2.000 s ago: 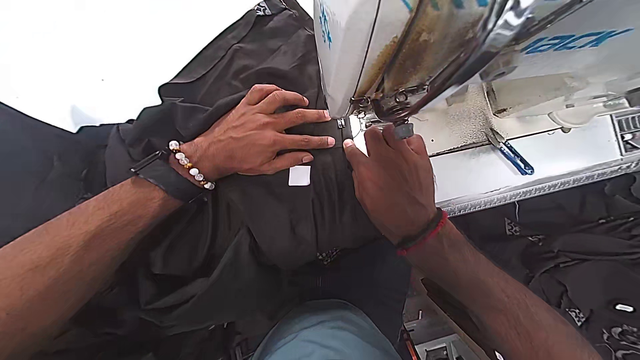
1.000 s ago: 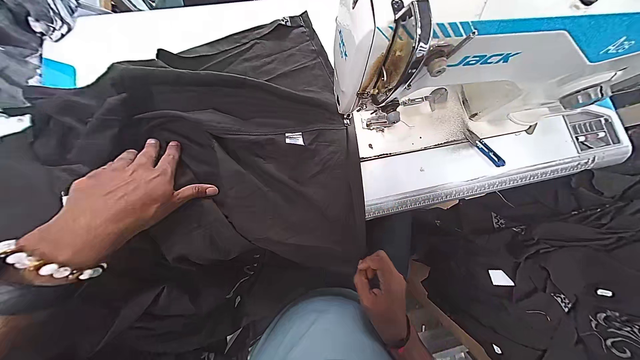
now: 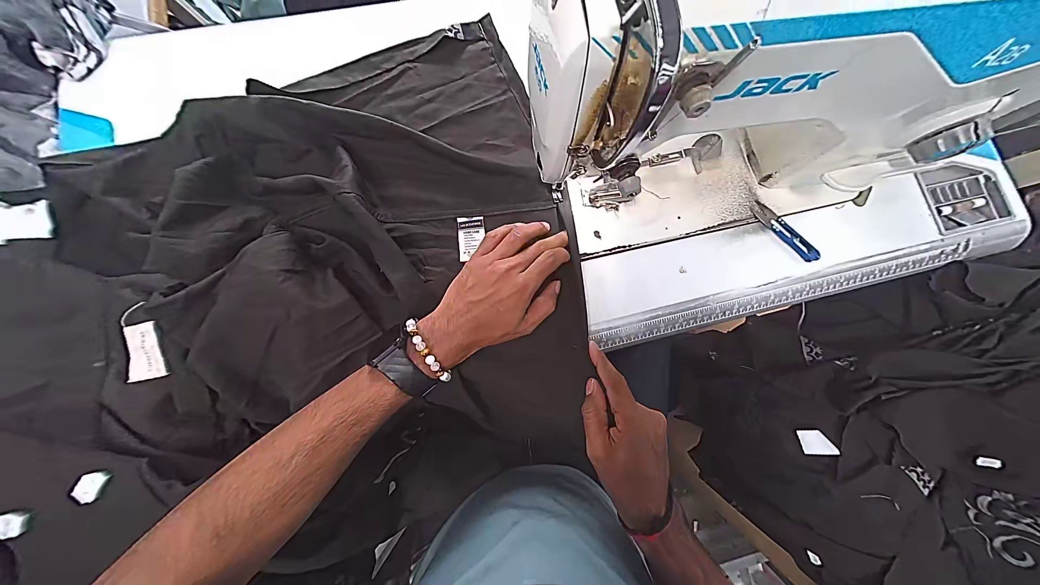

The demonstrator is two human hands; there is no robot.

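Note:
Black garment fabric [image 3: 268, 211] lies spread over the table, its right edge under the presser foot [image 3: 557, 193] of a white and blue Jack sewing machine [image 3: 812, 89]. My left hand [image 3: 508, 284] rests flat on the fabric near that edge, just below the foot, partly over a white care label [image 3: 470, 238]. Further down, my right hand [image 3: 626, 431] touches the same edge with thumb and index finger; whether the cloth is pinched between them cannot be told. A white tag [image 3: 146, 352] hangs on the garment at the left.
Blue-handled thread snips [image 3: 786, 232] lie on the machine bed beside lint. A ruler strip [image 3: 780, 301] runs along the bed's front edge. More dark garments [image 3: 894, 382] with white stickers are heaped at the right. Grey cloth [image 3: 49, 73] sits at the far left corner.
My left hand has moved right across the fabric, from the left side to near the edge by the foot. My right hand, curled below the fabric corner a second ago, is now at the edge, higher up.

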